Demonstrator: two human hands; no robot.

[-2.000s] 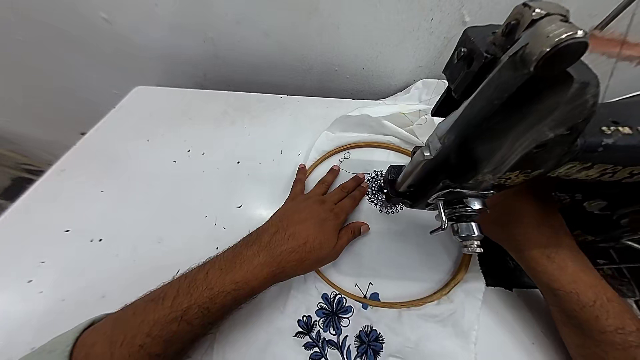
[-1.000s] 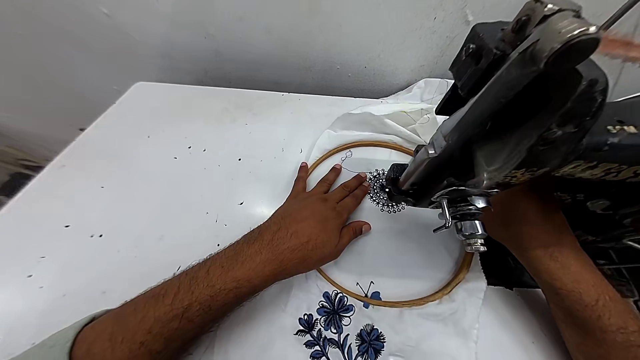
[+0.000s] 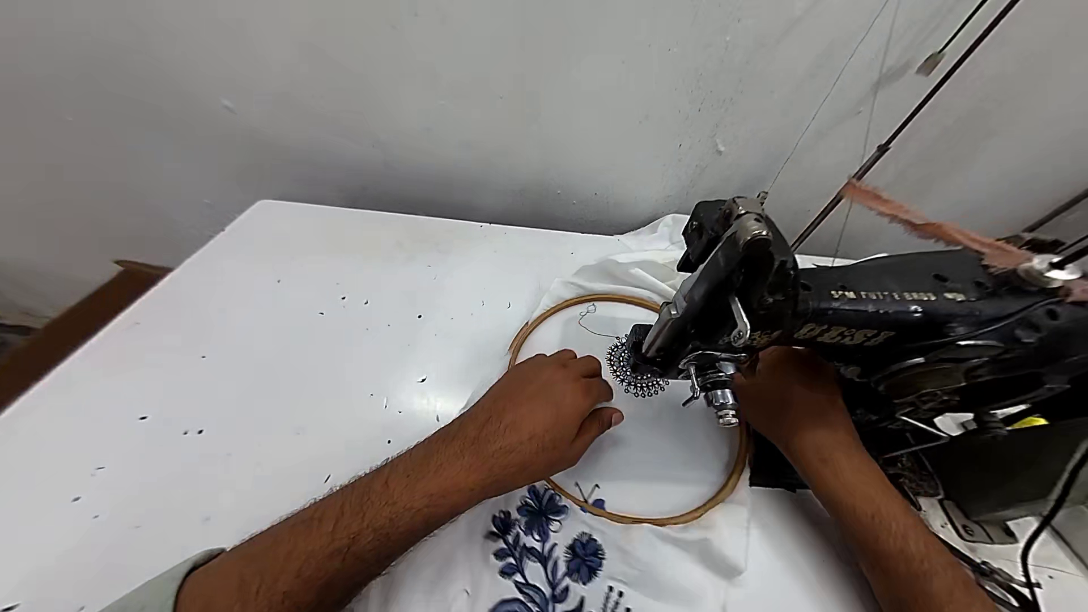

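My left hand (image 3: 557, 412) rests with curled fingers on white fabric (image 3: 663, 450) stretched in a wooden embroidery hoop (image 3: 676, 517). Whether its fingers pinch the cloth cannot be told. Just right of it, a round patch of dark looped embroidery (image 3: 625, 367) lies partly under the head of a black sewing machine (image 3: 731, 297). A loose thread (image 3: 595, 327) trails from the patch. My right hand (image 3: 786, 391) is at the hoop's right side, beneath the machine arm, its fingers mostly hidden. Blue embroidered flowers (image 3: 544, 510) show on the cloth at the hoop's lower edge.
A white tabletop (image 3: 340, 340) with dark specks spreads to the left, against a grey wall (image 3: 425, 102). A pinkish cloth strip (image 3: 935, 225) hangs by the machine's metal rod (image 3: 905, 123). At the lower right is a dark cable (image 3: 1050, 510).
My left hand's fingers, spread flat on the cloth before, are now curled in. The view has shifted and takes in more of the wall and machine.
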